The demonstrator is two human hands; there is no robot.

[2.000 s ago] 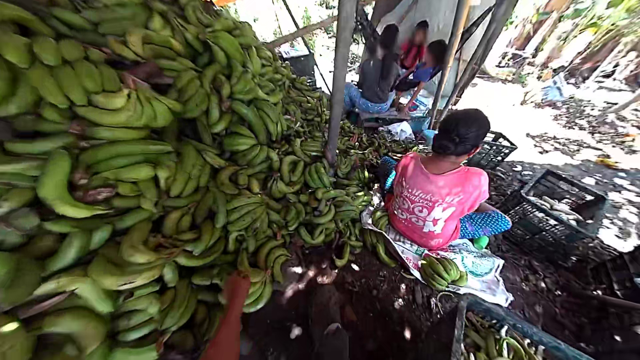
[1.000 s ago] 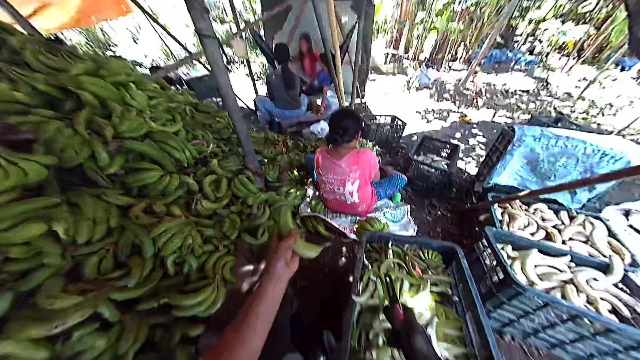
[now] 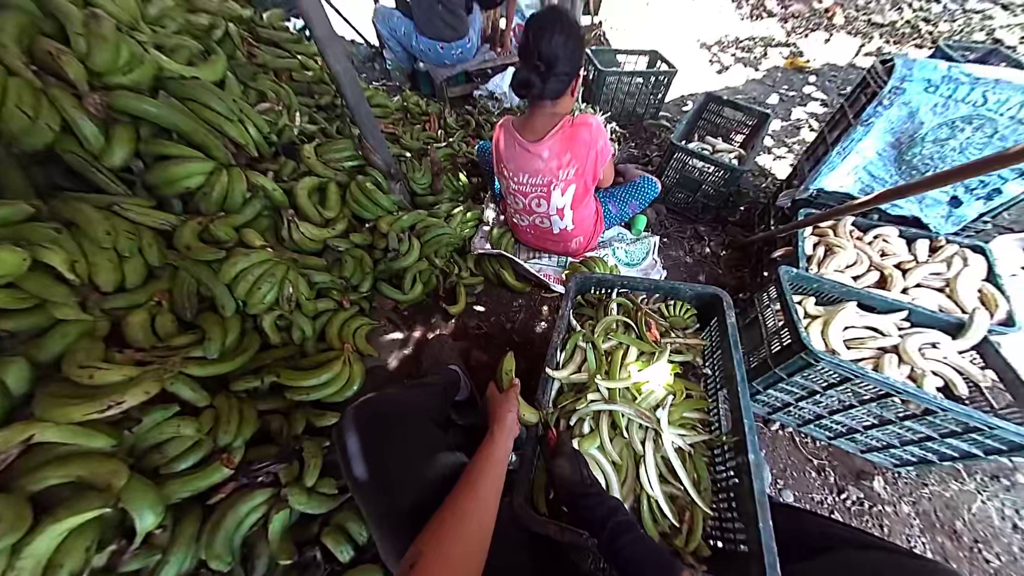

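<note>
My left hand (image 3: 502, 410) is closed around green bananas (image 3: 507, 371), just left of a dark plastic crate (image 3: 736, 376). Banana peels (image 3: 632, 424), green outside and pale inside, fill much of that crate. In a dark glove, my right hand (image 3: 566, 468) rests at the crate's left side, close to the bananas in my left hand. Something small and reddish shows at its fingers; whether it grips a tool cannot be made out. A large heap of green banana bunches (image 3: 264, 280) covers the ground on the left.
A person in a pink shirt (image 3: 552, 180) sits ahead on sacks (image 3: 632, 252). Crates of peeled bananas (image 3: 896, 344) stand at right, below a slanting wooden pole (image 3: 888, 192). Farther off are smaller crates (image 3: 628, 84), a blue sack (image 3: 952, 136), an upright post (image 3: 352, 96) and another seated person (image 3: 428, 36).
My left hand has drawn back from the heap toward the peel crate with green bananas in it. My gloved right hand stays by that crate. The view has tilted down.
</note>
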